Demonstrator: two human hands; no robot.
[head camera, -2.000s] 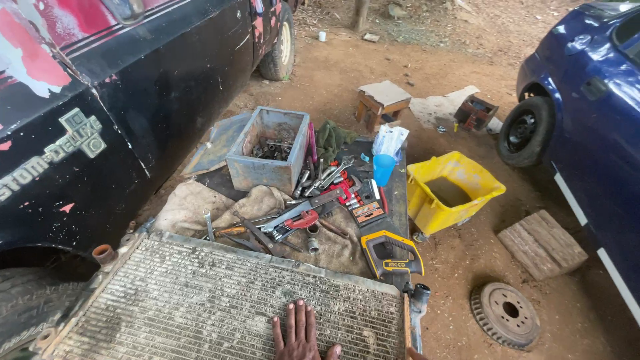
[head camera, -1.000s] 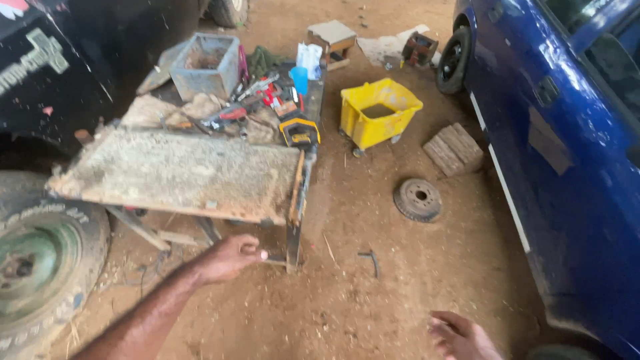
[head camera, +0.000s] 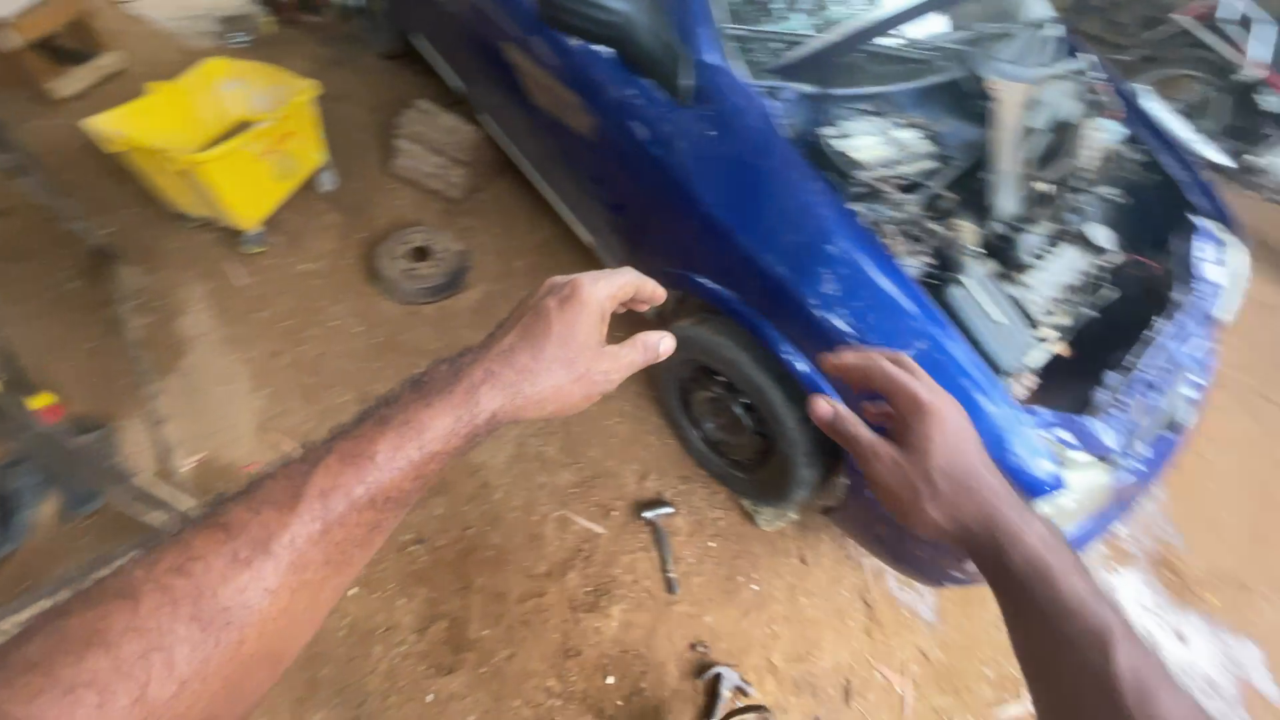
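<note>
Both hands are raised in front of a blue car (head camera: 700, 200) whose engine bay (head camera: 1000, 230) lies uncovered. My left hand (head camera: 580, 340) is at mid-view with thumb and fingers apart, holding nothing. To its right, my right hand (head camera: 905, 440) has its fingers half curled and apart, with nothing between them; it overlaps the front fender in view, and contact cannot be told. Between the hands shows the car's front wheel (head camera: 735, 410). A hammer (head camera: 661, 545) lies on the dirt ground below them, and a metal tool (head camera: 725, 685), partly cut off, lies at the bottom edge.
A yellow wheeled mop bucket (head camera: 225, 150) stands at the upper left. Beside it are a ridged block (head camera: 435, 148) and a brake drum (head camera: 420, 264) on the ground. Crumpled clear plastic (head camera: 1190, 630) lies by the car's front. Blurred items stand at the left edge.
The view has swung far right, from the radiator and tool-laden bench to the blue car's front. My left hand, a palm on the radiator's fins earlier or not clearly told, now hangs free beside my right.
</note>
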